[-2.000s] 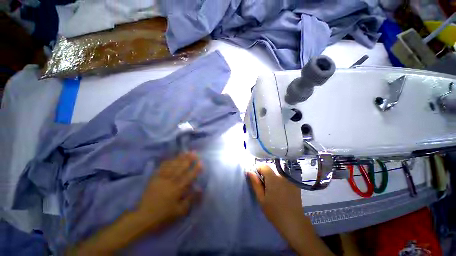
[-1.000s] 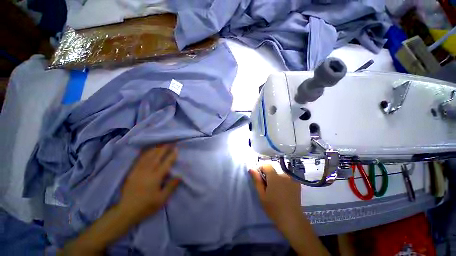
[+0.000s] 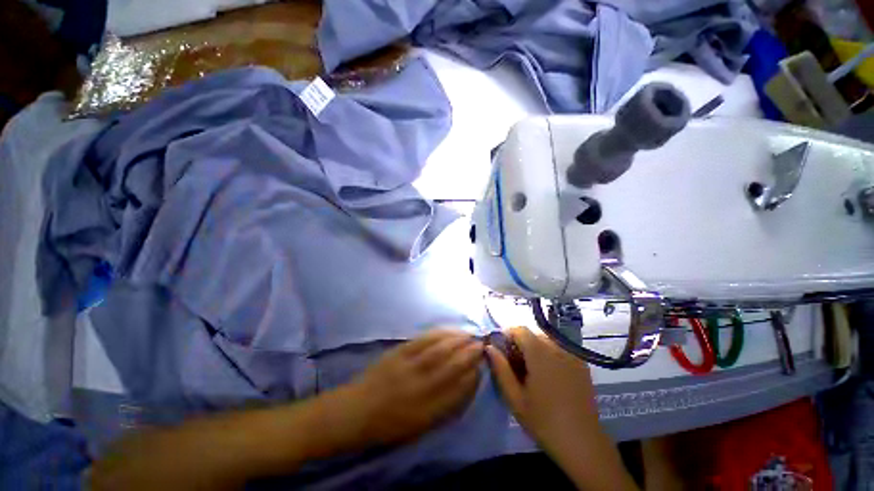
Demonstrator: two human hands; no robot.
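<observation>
The blue-grey garment [image 3: 268, 221] lies in folds on the white table left of the sewing machine [image 3: 671, 211]. A white care label [image 3: 316, 96] shows at its top. My left hand [image 3: 426, 379] pinches the cloth edge just in front of the needle area. My right hand [image 3: 546, 388] is beside it, fingertips close to the left ones, with a small dark tool [image 3: 503, 347] in its fingers, hard to make out. The needle area is partly hidden by glare and the machine head.
Red-handled scissors [image 3: 692, 347] and green-handled scissors [image 3: 728, 340] lie beside the machine. A ruler strip [image 3: 671, 401] runs along the near edge. Behind are a plastic-wrapped brown packet [image 3: 211, 48] and heaped blue-grey cloth [image 3: 517, 43]. A red item [image 3: 776, 446] is at lower right.
My left hand has moved right across the cloth to meet my right hand and taken its edge. The garment has shifted and spread left, and the label has moved up and left. My right hand stays near the needle.
</observation>
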